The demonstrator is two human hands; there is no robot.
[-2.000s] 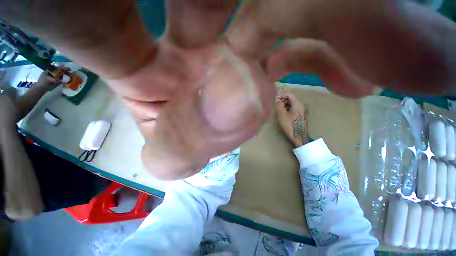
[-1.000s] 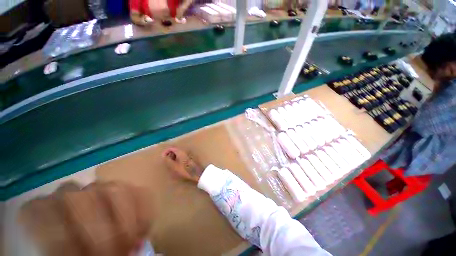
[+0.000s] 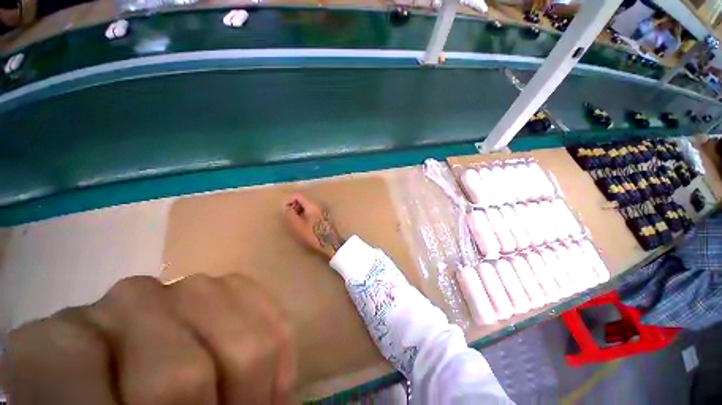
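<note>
My left hand (image 3: 158, 340) is very large, close to the camera at the lower left, with the fingers curled into a fist; nothing shows in it. My right hand (image 3: 307, 223) rests on the brown cardboard sheet (image 3: 237, 237), fingers curled in. A small dark spot shows among its fingers; I cannot tell if it is a thing or shadow. Right of my right hand, white housings (image 3: 529, 229) lie in three rows in a clear blister tray (image 3: 431, 245). Neither hand touches them.
A green conveyor (image 3: 317, 111) runs behind the bench, with a white post (image 3: 546, 79). Black inner units with yellow bands (image 3: 633, 178) are massed at the right, near a person in plaid (image 3: 673, 269). A red stool (image 3: 582, 336) stands below the bench.
The view has swung right and up. My left hand has moved from covering the view to the lower left and curled into a fist. My right hand stays resting on the cardboard.
</note>
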